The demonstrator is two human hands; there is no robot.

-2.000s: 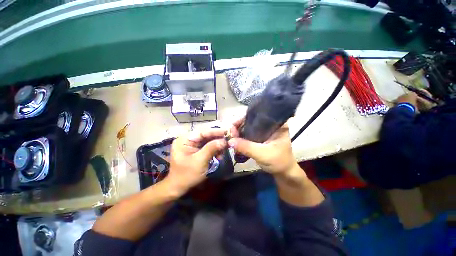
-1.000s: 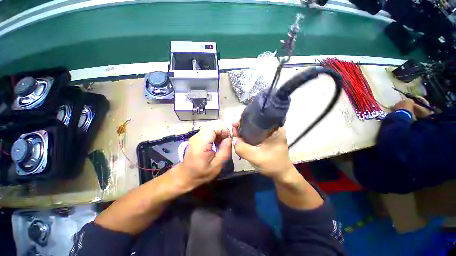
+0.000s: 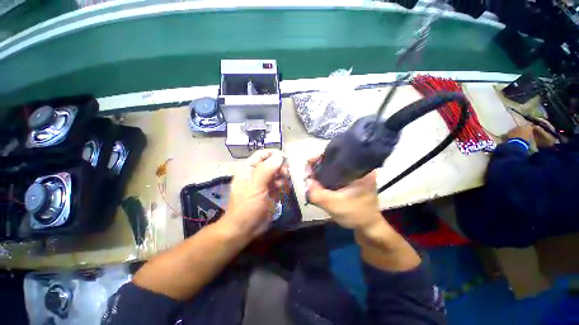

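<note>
My right hand (image 3: 346, 197) holds the black electric screwdriver (image 3: 357, 152), tilted, its cable looping to the right. My left hand (image 3: 257, 190) is above the black speaker cabinet shell (image 3: 193, 198), just in front of the screw feeder (image 3: 252, 117), with fingers curled. Whether it pinches a screw is too small to tell. The shell lies on the bench near its front edge. A silvery part of a speaker driver (image 3: 277, 210) shows in it beside my left hand, which hides most of it. A thin red speaker wire (image 3: 181, 214) runs from the shell.
Stacked shells with drivers (image 3: 120, 159) stand at left. A loose driver (image 3: 206, 115) is beside the feeder, a bag of screws (image 3: 324, 114) right of it. A red wire bundle (image 3: 447, 108) lies at far right, near another person's sleeve (image 3: 514, 190). A green conveyor (image 3: 159, 60) runs behind.
My hands were together at the fingertips and are now apart. The left hand has moved up towards the feeder. The screwdriver has tilted more and shifted slightly right with the right hand.
</note>
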